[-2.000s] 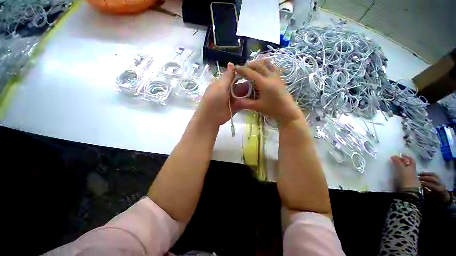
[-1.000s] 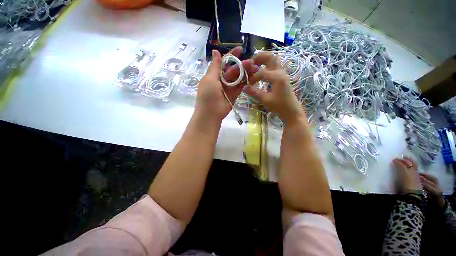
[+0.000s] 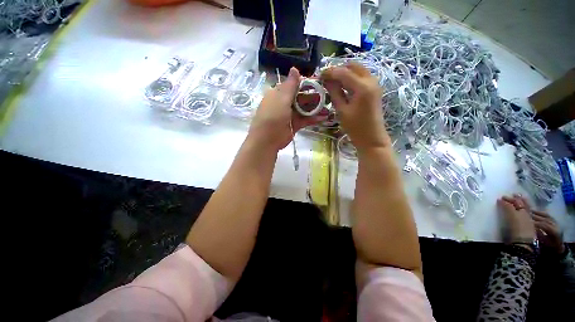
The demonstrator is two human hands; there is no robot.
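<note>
My left hand (image 3: pixel 275 115) holds a white USB cable (image 3: pixel 300 109) wound into a small ring, above the table. One loose end with a plug hangs down below the ring, beside my left wrist. My right hand (image 3: pixel 358 99) is at the right of the ring, with its thumb and fingertips pinched together near the ring's upper right edge. A short piece of cord crosses the ring's opening. Whether the right fingertips grip the cord is too small to tell.
Clear plastic trays (image 3: pixel 199 104) with coiled cables stand left. A large cable pile (image 3: pixel 435 88) lies right. A smartphone (image 3: pixel 289 25) rests on a black box (image 3: pixel 287 61) beside white paper (image 3: pixel 332 24). Yellow tape (image 3: pixel 320 173) runs between my forearms. Another person's hands (image 3: pixel 518 217) are at right.
The ring has shifted right and now faces me more fully. My right hand has risen from the ring's right side to its upper right. The hanging plug has swung to point more straight down.
</note>
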